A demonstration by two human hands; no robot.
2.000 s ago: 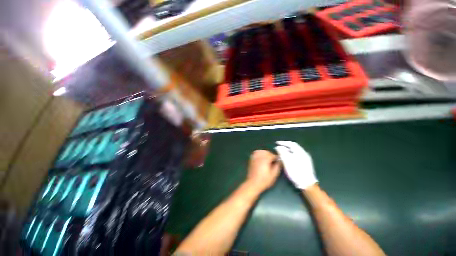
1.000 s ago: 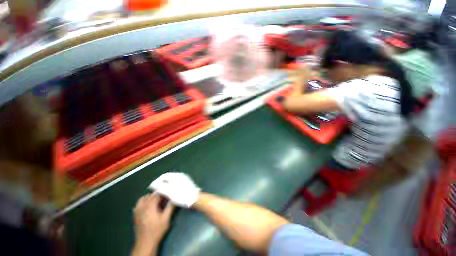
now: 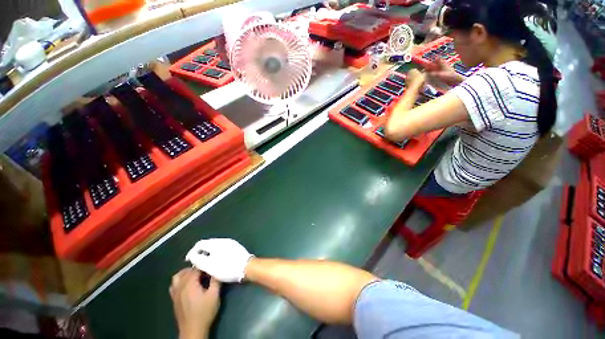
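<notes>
My left hand [image 3: 194,298] is bare and my right hand [image 3: 222,259] wears a white work glove. They are together over the dark green bench [image 3: 298,205], near its front left. A small dark thing [image 3: 205,281] shows between them, mostly hidden by the fingers; I cannot tell what it is. The fingers of both hands are curled around it. The gloved hand lies above and to the right of the bare one.
A thick stack of red trays [image 3: 159,192] with open black phones stands at the back left. A pink fan [image 3: 272,64] stands behind the bench. A co-worker [image 3: 497,119] on a red stool [image 3: 434,222] works over a red phone tray [image 3: 411,155]. More red trays [image 3: 577,251] stand far right.
The view has swung right, so the black tray stack at left is out of the picture and the co-worker is in it. The hands stay together around the dark thing.
</notes>
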